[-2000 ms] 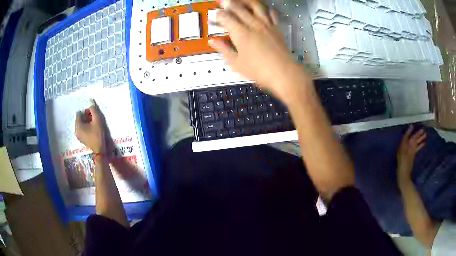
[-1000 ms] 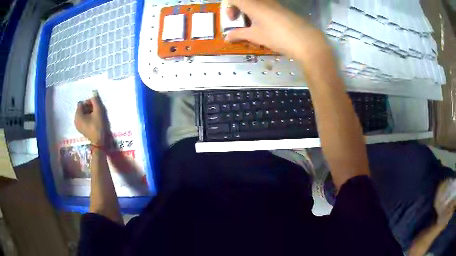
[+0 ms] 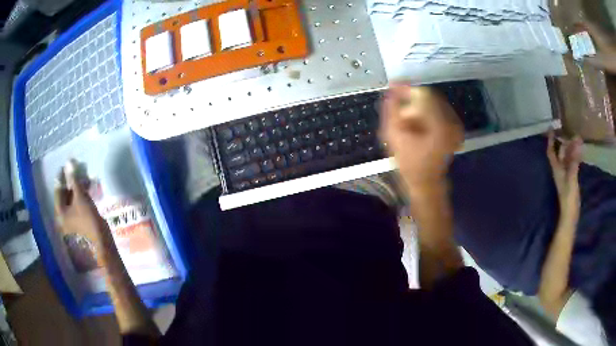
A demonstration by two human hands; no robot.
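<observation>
An orange fixture (image 3: 294, 35) lies on the perforated plate at the top. Three white workpieces (image 3: 196, 38) sit in its left three pockets; the rightmost pocket shows orange and holds none. My right hand (image 3: 422, 128) is blurred, over the keyboard (image 3: 297, 138), with curled fingers; a pale patch shows at the fingertips, and I cannot tell if it is a part or the finger wrap. My left hand (image 3: 78, 206) is over the newspaper liner in the blue tray, fingers curled, with something pale at the fingertips that I cannot make out.
The blue-rimmed tray (image 3: 157, 203) stands at left, with a grid of pale parts (image 3: 74, 88) at its far end. Overlapping white rows (image 3: 466, 34) lie right of the fixture. A seated person's arm (image 3: 564, 223) shows at right, and another hand holds a white piece (image 3: 582, 44) at the upper right.
My right hand has left the fixture's third workpiece and moved down and right over the keyboard. The fourth pocket is now uncovered. The view has shifted, and my left hand stays over the tray.
</observation>
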